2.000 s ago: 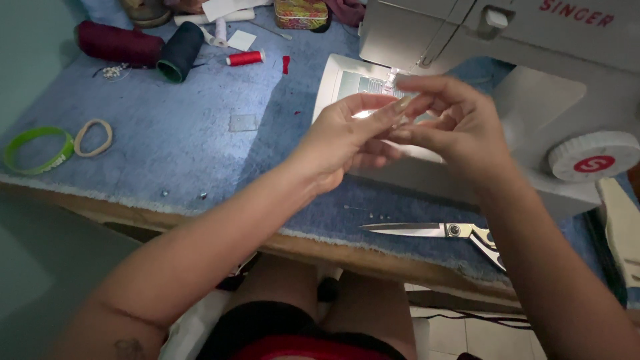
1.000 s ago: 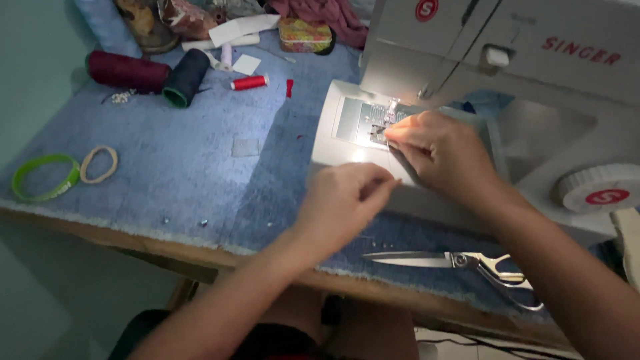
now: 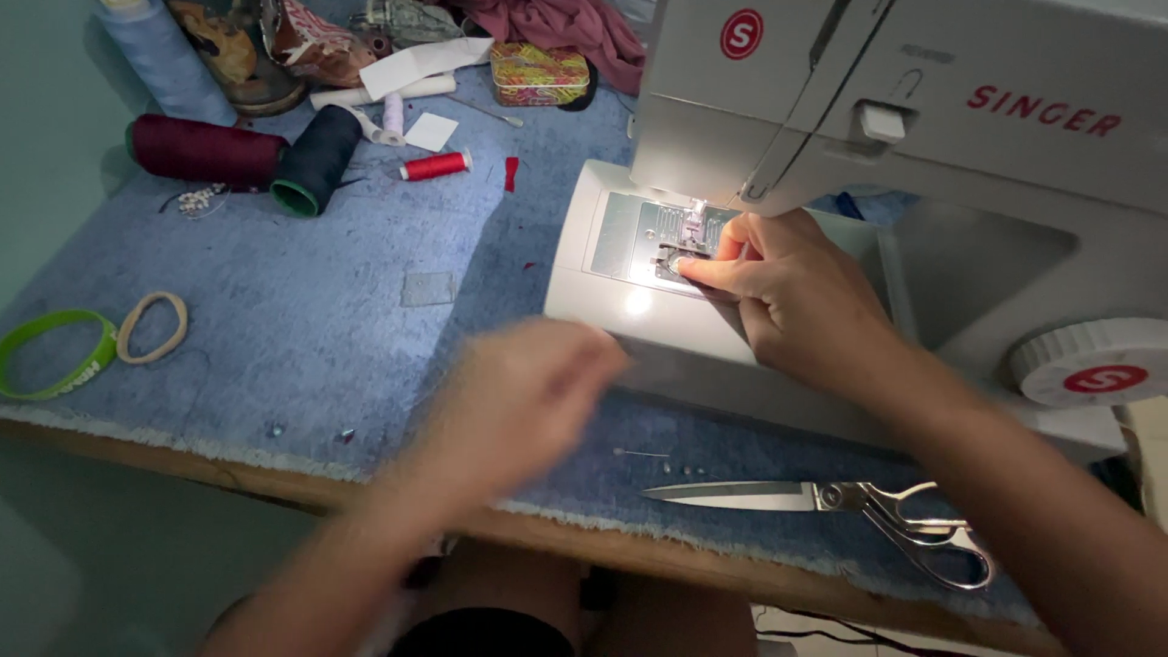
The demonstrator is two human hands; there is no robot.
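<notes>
A white Singer sewing machine stands at the right with its lamp lit. My right hand reaches onto its bed, thumb and index fingertips at the open bobbin compartment, just in front of the presser foot. What those fingertips may pinch is too small to tell. My left hand, blurred by motion, is curled in front of the bed's left corner; whether anything thin is in it cannot be seen. A clear plastic plate lies on the blue cloth, left of the machine.
Fabric scissors and a pin lie near the table's front edge. Maroon, dark and red thread spools lie behind at left, near a patterned tin. A green wristband sits far left.
Two seconds ago both hands were together above the machine bed. My right hand has since gone down to the bobbin compartment, and my left hand has moved apart, to the left and nearer the front.
</notes>
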